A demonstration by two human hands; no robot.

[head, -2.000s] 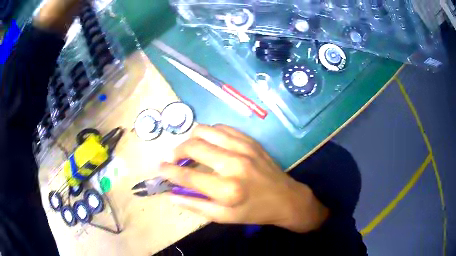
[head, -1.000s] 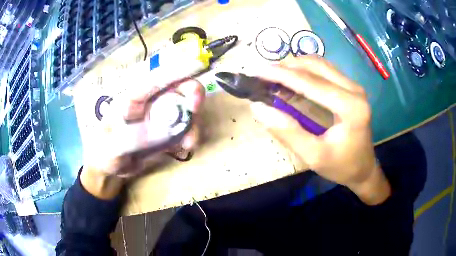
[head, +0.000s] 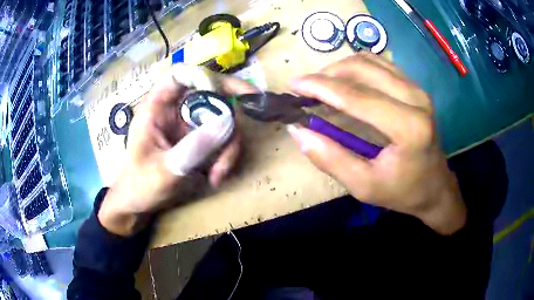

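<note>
My left hand (head: 170, 140) holds a round black-rimmed part (head: 206, 110) with a silver-white centre, between whitish-covered fingertips, above the tan board (head: 281, 158). My right hand (head: 375, 129) grips the purple-handled cutters (head: 339, 136). The cutters' dark jaws point left and lie close beside the part's right rim; blur hides whether they touch it. Two round white-and-black parts (head: 322, 31) lie side by side at the board's upper right.
A yellow tool (head: 225, 45) with a blue band lies behind my left hand. A dark ring (head: 121, 118) lies at the board's left. Filled trays (head: 32, 140) stand left. A red-handled tool (head: 446, 48) lies on the green mat (head: 462, 111). Thin threads hang at the board's front edge.
My left hand, out of clear view at first, came in over the board and now presents the round part upright near the cutters. The cutters' jaws have moved closer to it.
</note>
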